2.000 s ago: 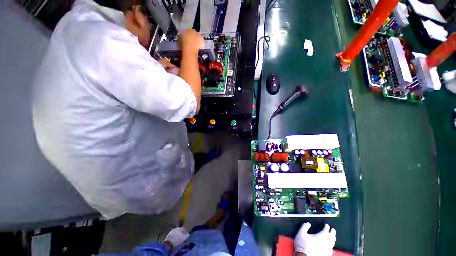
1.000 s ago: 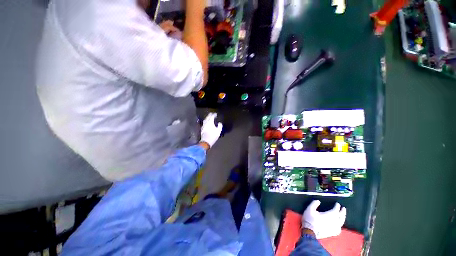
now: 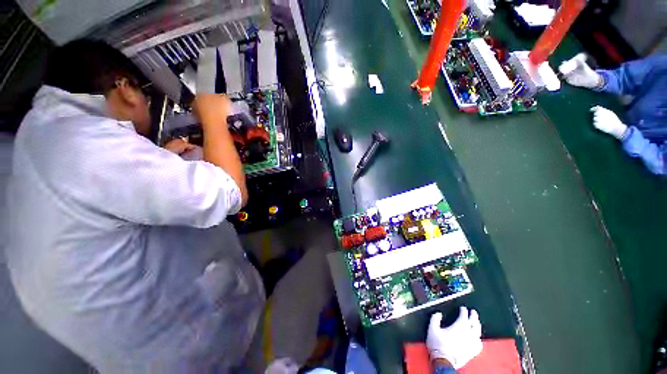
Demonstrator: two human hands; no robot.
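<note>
A green power supply board [image 3: 406, 252] with long white heatsink bars, red-orange coils and a yellow transformer lies on the green bench. My right hand [image 3: 454, 338], in a white glove, rests fingers apart on a red-orange pad [image 3: 499, 357], just below the board and not touching it. My left hand [image 3: 284, 366], in a white glove, is low at the bottom edge, small, blurred and partly cut off; its fingers cannot be made out.
A person in a light shirt [image 3: 121, 219] works at a board in the test fixture [image 3: 281, 182] on the left. A black handheld tool [image 3: 371, 155] and mouse [image 3: 343, 140] lie beyond the board. Red-orange posts [image 3: 442, 51], more boards [image 3: 488, 77] and another worker's gloved hands [image 3: 583, 73] are upper right.
My left hand has drawn back from beside the person to the bottom edge. The view has swung, so the board appears tilted and the other worker's hands show. My right hand stays at the pad.
</note>
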